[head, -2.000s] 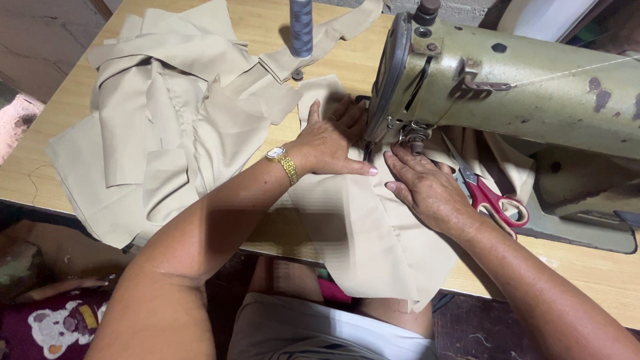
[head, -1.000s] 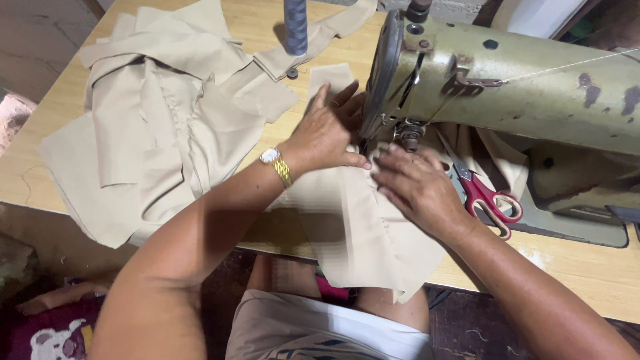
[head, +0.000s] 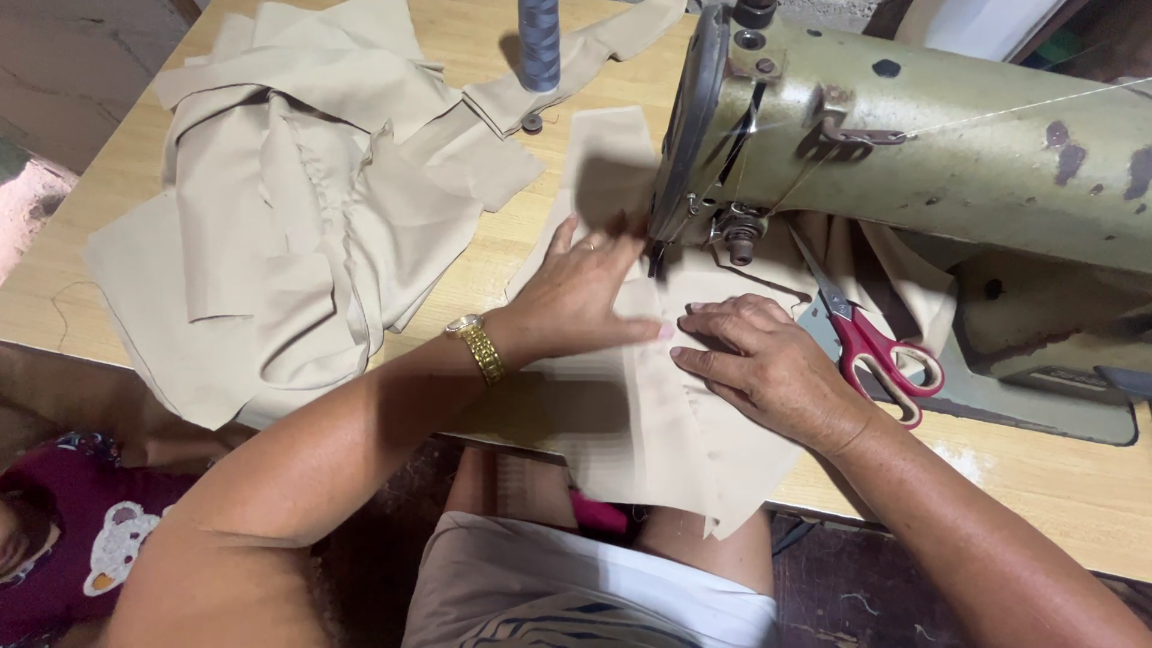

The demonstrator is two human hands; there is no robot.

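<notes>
Beige fabric (head: 666,423) lies under the needle area of a green sewing machine (head: 909,135) and hangs over the table's front edge. My left hand (head: 585,292), with a gold watch (head: 477,346) at the wrist, rests on the cloth left of the presser foot (head: 658,259), fingers spread. Flat on the same cloth, just right of the seam, lies my right hand (head: 765,364), its fingers slightly bent. Neither hand visibly grips anything. Red-handled scissors (head: 868,346) lie on the machine bed, right of my right hand.
A heap of beige cloth pieces (head: 297,198) covers the table's left part. Behind my left hand stand a blue-grey thread spool (head: 540,45) and a small bobbin (head: 532,123). More cloth (head: 909,279) lies under the machine arm. At lower left, a person in a maroon top (head: 90,522) is near the table.
The cloth's far end now extends farther behind the needle area than two seconds ago. Both hands remain beside the needle area, with the left fingers slightly shifted.
</notes>
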